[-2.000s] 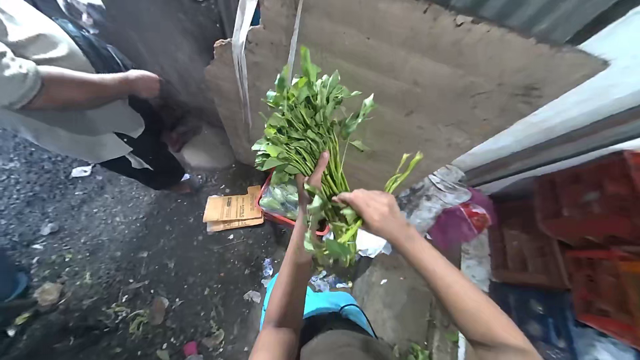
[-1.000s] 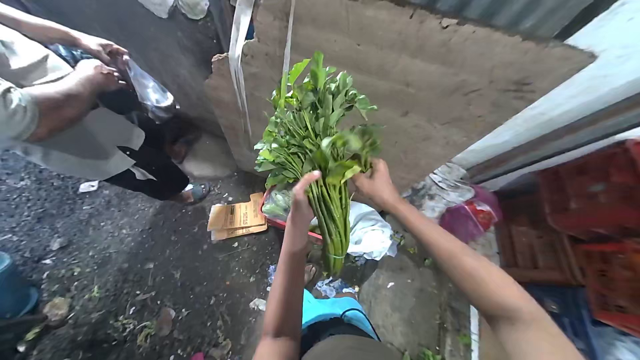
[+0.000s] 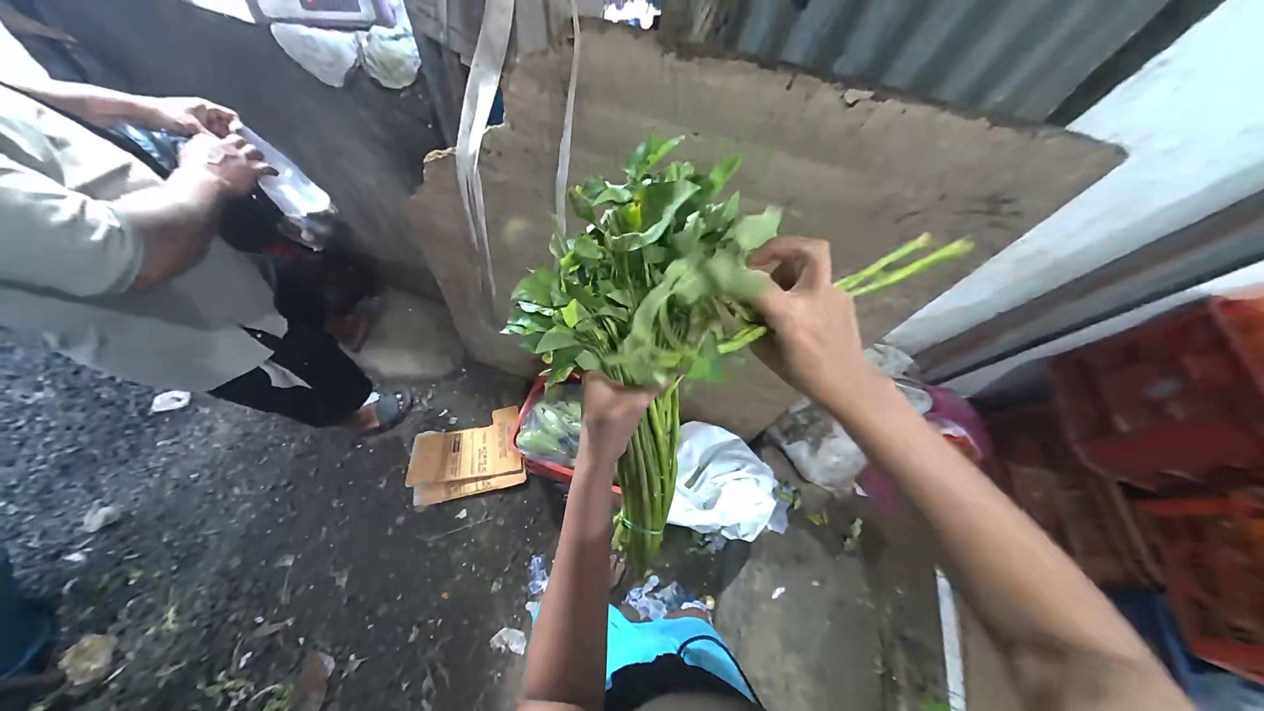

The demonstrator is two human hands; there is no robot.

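Note:
My left hand (image 3: pixel 614 407) is closed around a thick bundle of leafy green vegetables (image 3: pixel 647 454), held upright with its leaves at the top. A thin tie circles the long stems near their lower ends. At the right side of the leaves, my right hand (image 3: pixel 805 316) grips a few loose leafy stems (image 3: pixel 908 265), whose bare ends point right, beyond the hand. Their leaves blur in front of the bundle. The palm and some fingers of my left hand are hidden by leaves and stems.
Behind the bundle stands a worn board (image 3: pixel 889 148). Below are a red basket (image 3: pixel 528 449) holding bagged greens, flattened cardboard (image 3: pixel 469 459) and a white plastic bag (image 3: pixel 726 484). Red crates (image 3: pixel 1165 395) are stacked at right. At left, a person (image 3: pixel 118 237) holds a clear plastic bag (image 3: pixel 286 183).
My right hand was at the bundle's right edge a second ago; now it holds loose stems sticking out rightward. The person at left has raised both hands and holds a bag, not seen two seconds ago.

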